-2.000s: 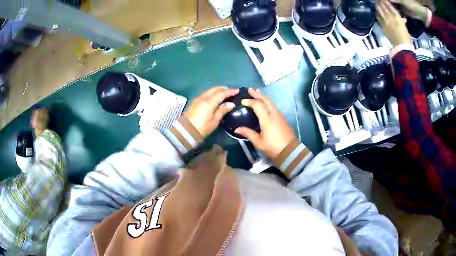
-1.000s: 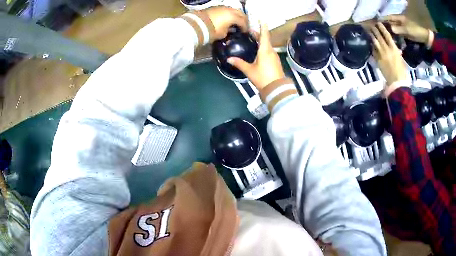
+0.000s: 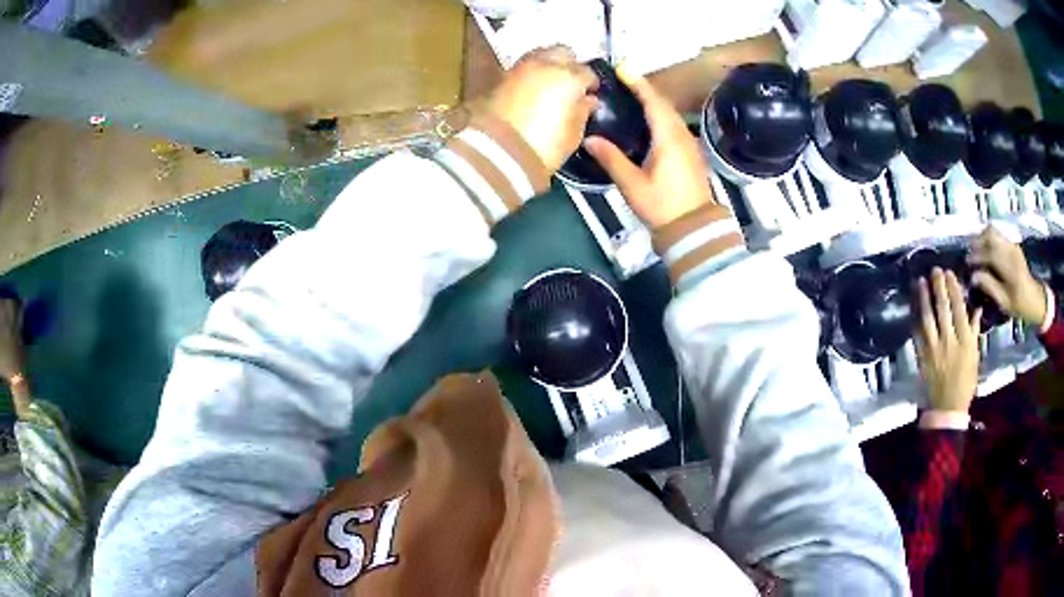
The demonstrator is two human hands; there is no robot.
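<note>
A PTZ dome camera with a glossy black head and white bracket stands at the back of the green bench mat. My left hand holds the left side of its black head, fingers near the top. My right hand grips the right side, thumb across the front. My hands cover much of the head. A second dome camera stands nearer me, untouched, with its white bracket towards my body.
Another black camera head is at left, partly behind my left sleeve. Rows of dome cameras stand at right. A neighbour's hands work there. White boxy units stand at the back. Another person's arm is at far left.
From the camera nearer me, my hands have moved to the one at the back and stay on it. The view has shifted slightly. The neighbour's hands have moved to the nearer row.
</note>
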